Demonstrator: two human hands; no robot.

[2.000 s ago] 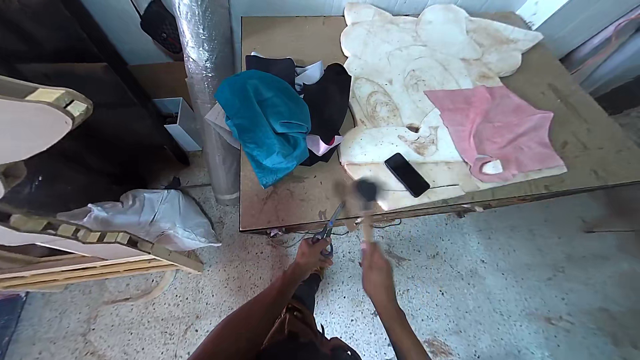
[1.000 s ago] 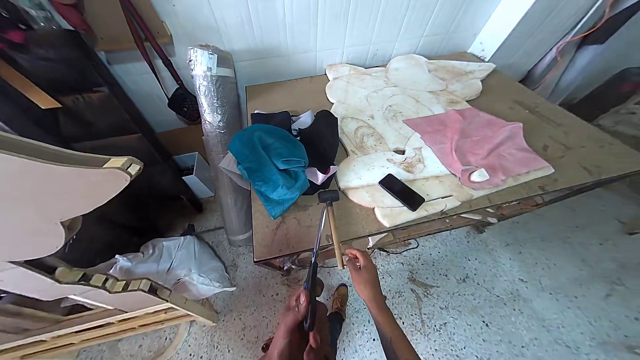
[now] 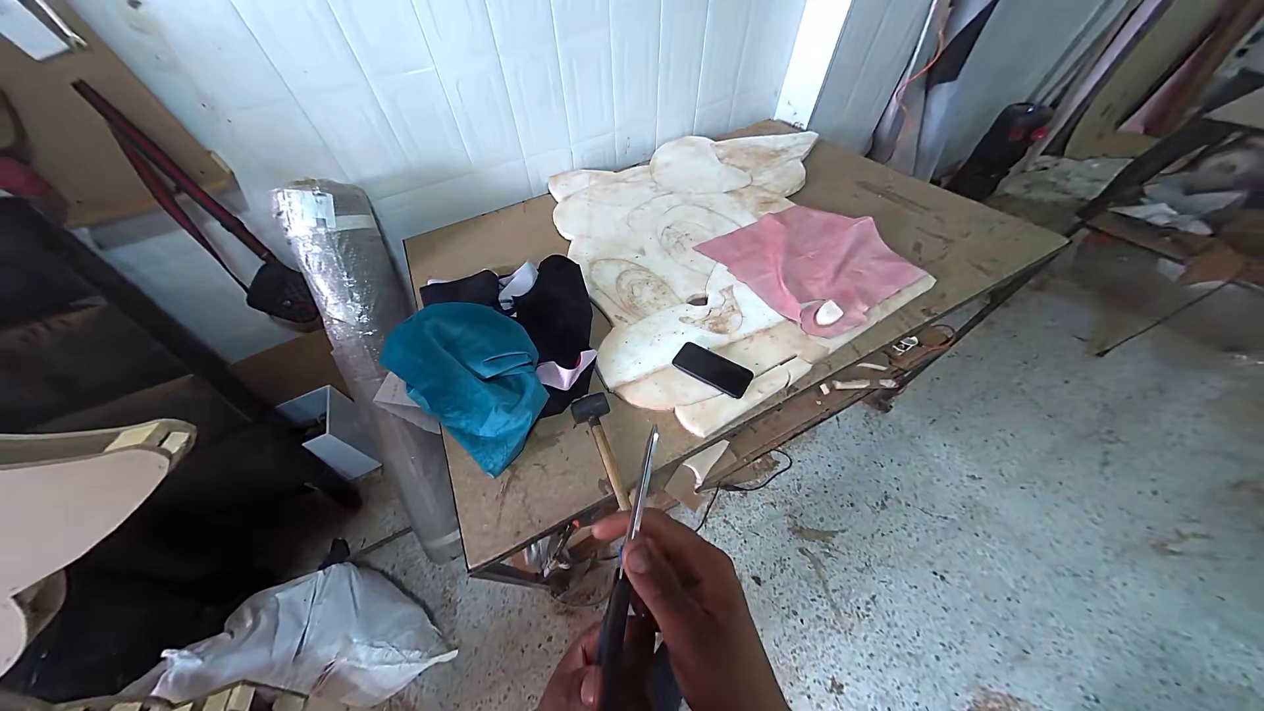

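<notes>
Both my hands are on a pair of scissors (image 3: 642,484) with dark handles, blades pointing up and forward. My left hand (image 3: 583,667) grips the handles low in the view; my right hand (image 3: 686,592) pinches the lower blades. Just beyond them a mallet (image 3: 592,407) with a black head and wooden handle lies at the table's front edge. Teal fabric (image 3: 469,370) and black fabric (image 3: 558,311) are heaped left of the mallet. To its right, a black smartphone (image 3: 712,370) rests on a scalloped foam sheet (image 3: 647,247), near a pink cloth (image 3: 810,257) with a small white piece (image 3: 828,313) on it.
The wooden table (image 3: 948,227) stands against a white wall. A plastic-wrapped roll (image 3: 360,296) leans at its left. A white sack (image 3: 316,632) lies on the floor, beside a curved wooden frame (image 3: 89,494). Cables and scraps show under the table edge.
My right hand has left the mallet, which now lies on the table, and has come to the scissors' blades. The view has tilted up.
</notes>
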